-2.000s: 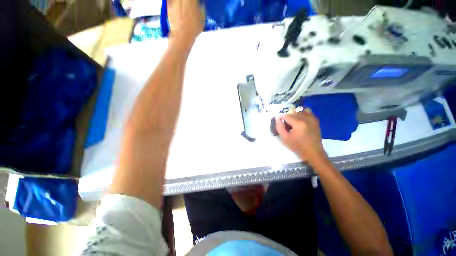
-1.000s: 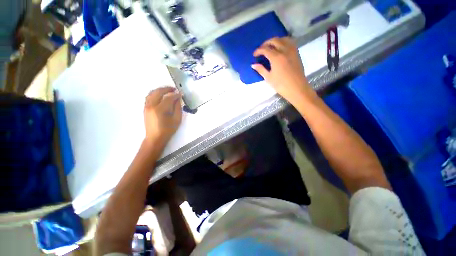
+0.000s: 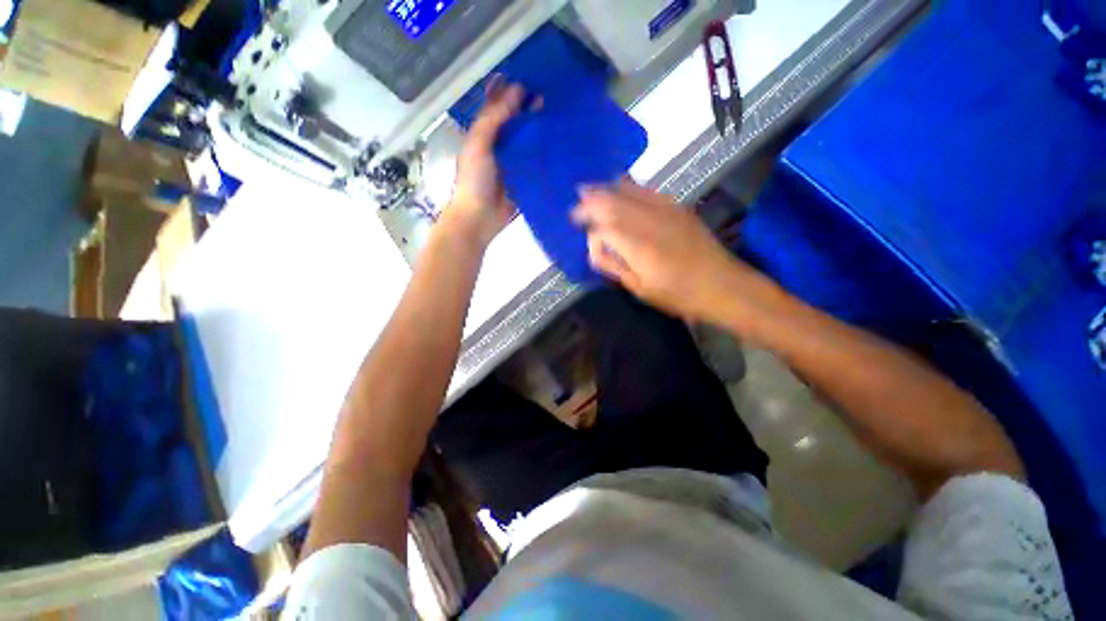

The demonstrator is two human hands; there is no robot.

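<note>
A plain blue panel [image 3: 568,152] is lifted over the front of the white table, right of the needle area. My left hand [image 3: 483,158] holds its left side, fingers partly behind it. My right hand [image 3: 643,243] is at its lower right edge, blurred; whether the fingers grip the cloth cannot be told. More blue cloth [image 3: 546,61] lies on the machine bed behind the panel. The presser foot area [image 3: 391,180] of the sewing machine [image 3: 291,91] is left of my left hand.
Dark-red thread snips [image 3: 722,79] lie on the table at right. A large blue surface [image 3: 898,170] with small labels [image 3: 1098,255] is at far right. A black-sided box of blue pieces [image 3: 134,425] stands left. A blue packet [image 3: 209,577] is low at left. Cardboard [image 3: 85,61] is at upper left.
My left hand has moved right from the table beside the needle plate to the panel. The panel is now raised from the bed towards me. The view has turned and shifted right.
</note>
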